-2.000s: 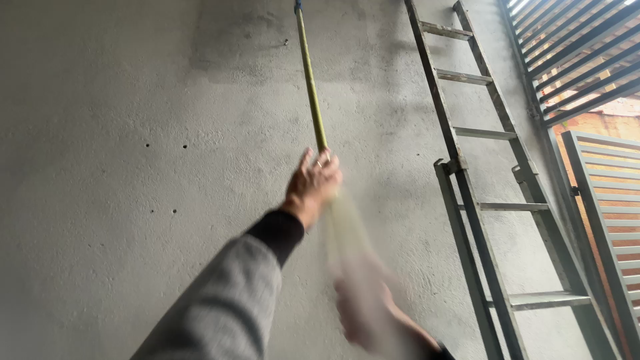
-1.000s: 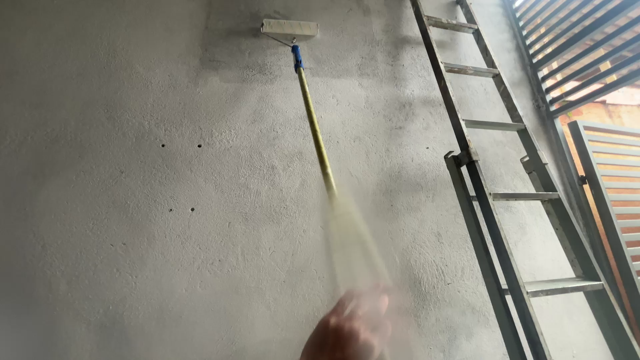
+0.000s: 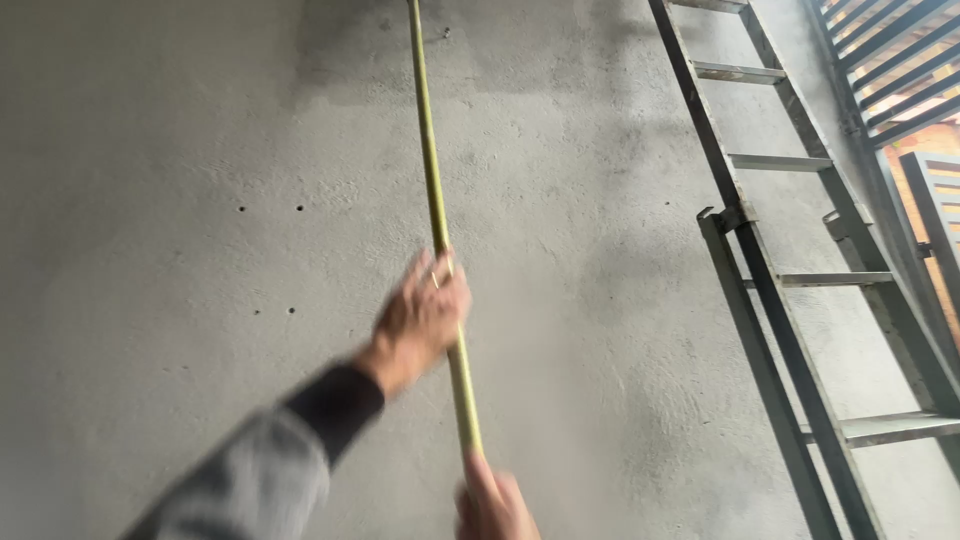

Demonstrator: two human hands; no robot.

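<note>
A long yellow-green extension pole (image 3: pixel 433 165) runs from the bottom middle up past the top edge of the view, in front of a grey plastered wall (image 3: pixel 180 225). Around the middle of the pole is my left hand (image 3: pixel 427 307), with a ring on one finger and a dark cuff at the wrist. Lower down, my right hand (image 3: pixel 495 502) grips the pole near the bottom edge, a little blurred and partly cut off. The pole's upper end, with whatever it bears, is out of view.
A metal ladder (image 3: pixel 776 300) leans on the wall at the right. Beyond it are a slatted metal gate (image 3: pixel 900 67) and another slatted panel (image 3: pixel 937 195). Several small holes mark the wall at left, and a small fixing (image 3: pixel 447 32) sticks out near the top.
One second ago the paint roller on the pole's end was in view against the wall; now it is above the frame. Both hands are higher in view, and my left hand shows on the pole again.
</note>
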